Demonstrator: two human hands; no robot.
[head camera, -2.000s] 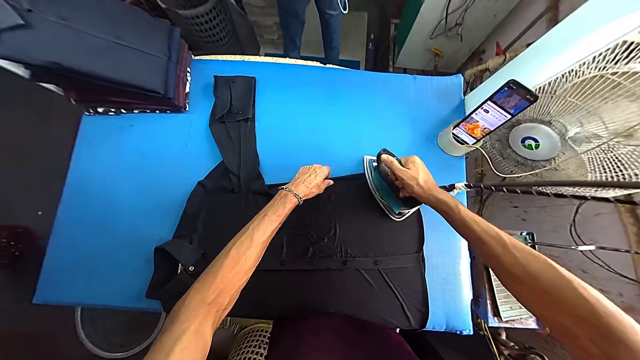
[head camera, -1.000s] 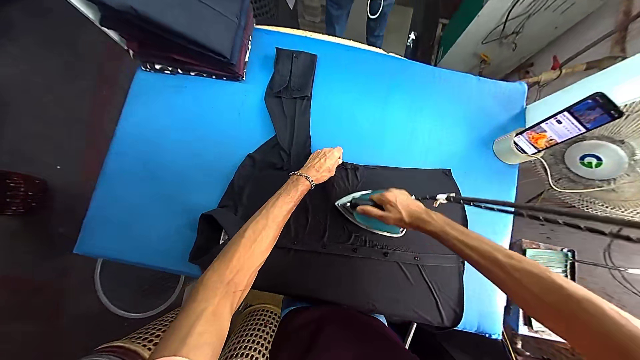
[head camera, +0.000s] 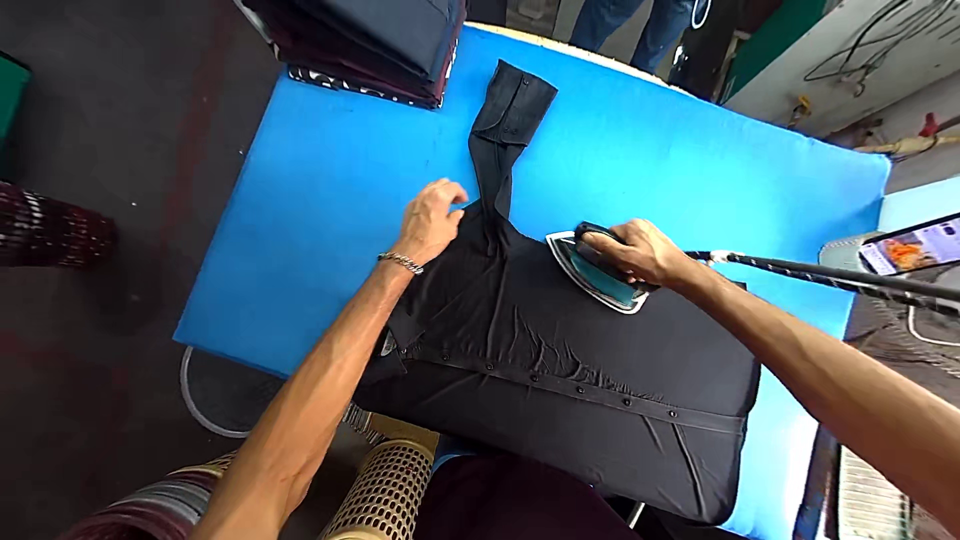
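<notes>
A black button-front shirt (head camera: 600, 420) lies across the blue padded ironing table (head camera: 645, 157), with one sleeve and its cuff (head camera: 516, 105) stretched toward the far edge. My right hand (head camera: 637, 251) grips the handle of an electric iron (head camera: 600, 277), whose soleplate rests on the shirt near its far edge. At the shirt's shoulder, left of the sleeve, is my left hand (head camera: 433, 221); its fingers are curled loosely and hold nothing. Creases run through the fabric beside the row of buttons.
Folded dark garments (head camera: 375, 37) are stacked at the far left corner. The iron's cord (head camera: 825, 274) runs off right, below a phone (head camera: 911, 246). Perforated plastic baskets (head camera: 386, 487) stand at the near edge. A person in jeans (head camera: 607, 22) is beyond the table.
My left hand has come off the shirt's far edge and moved left toward the shoulder. The iron has shifted over the shirt to its far edge, closer to the sleeve. The view has shifted.
</notes>
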